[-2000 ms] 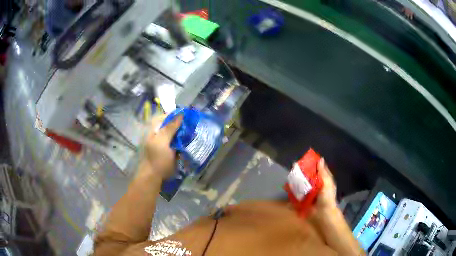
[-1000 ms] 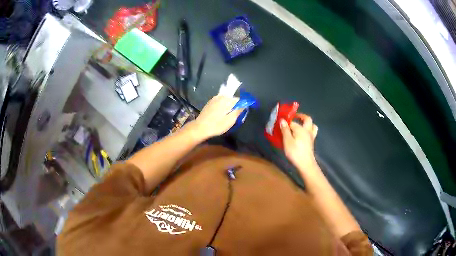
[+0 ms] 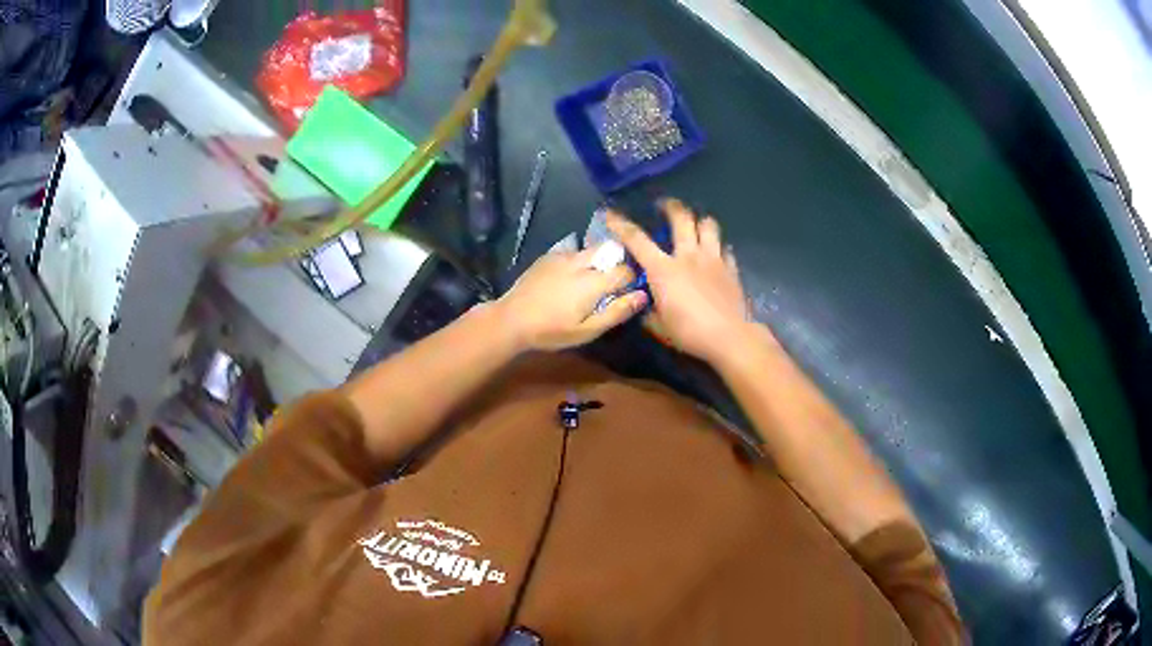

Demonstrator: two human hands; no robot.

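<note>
A blue bag point(image 3: 639, 280) shows only in small parts between my hands, just below the blue parts tray. My left hand point(image 3: 562, 300) holds it from the left, with a whitish piece of bag or label point(image 3: 601, 240) showing at the fingers. My right hand point(image 3: 697, 288) lies over the bag from the right, fingers bent and partly spread. The hands meet and hide most of the bag. The small red bag is not visible.
The blue parts tray point(image 3: 584, 124) holds small silvery parts. A black screwdriver-like tool point(image 3: 481, 170) and a thin metal tool point(image 3: 531, 202) lie left of it. Farther left are a green box point(image 3: 348, 149) and a larger red bag point(image 3: 297, 73). A yellowish tube point(image 3: 442, 133) crosses above.
The small red bag seen in my right hand has gone from view. My right hand has moved left onto the blue bag. A yellowish tube has come into view at upper left.
</note>
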